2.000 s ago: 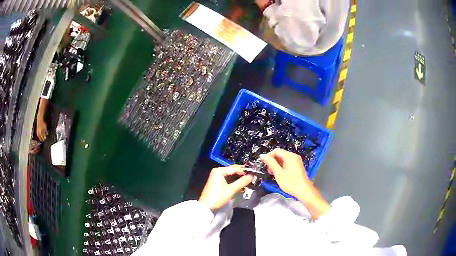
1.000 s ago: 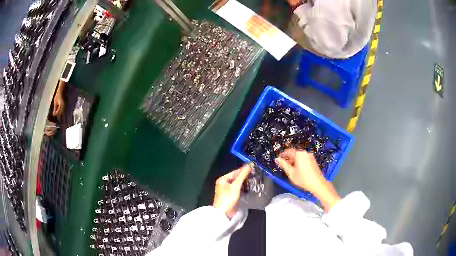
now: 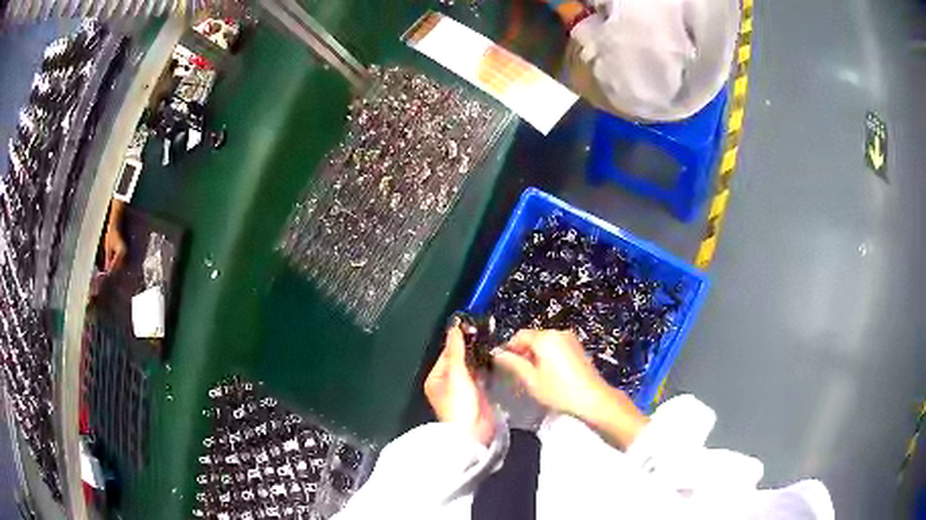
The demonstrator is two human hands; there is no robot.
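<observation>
My left hand [image 3: 462, 391] holds a small cluster of eared bracket parts [image 3: 473, 339], black with silver bits, upright beside the near-left corner of the blue bin. My right hand [image 3: 556, 374] is at the cluster's right side, its fingertips closed at the parts; whether it grips one is hidden by the fingers. The blue parts bin [image 3: 621, 237] is filled with loose jumbled black and silver parts. A clear blister tray [image 3: 350, 469] at the lower left holds rows of black parts with silver tabs.
A silvery tray stack [image 3: 391, 183] lies on the green bench [image 3: 239, 274]. A white sheet with orange print [image 3: 492, 71] lies beyond it. A person in white sits on a blue stool [image 3: 655, 152]. Another person's hand [image 3: 114, 244] is at the far left, near a dark tray [image 3: 117, 381].
My right hand has moved left out of the bin to the cluster in my left hand. A second earlier it reached among the loose parts. The camera view has shifted slightly.
</observation>
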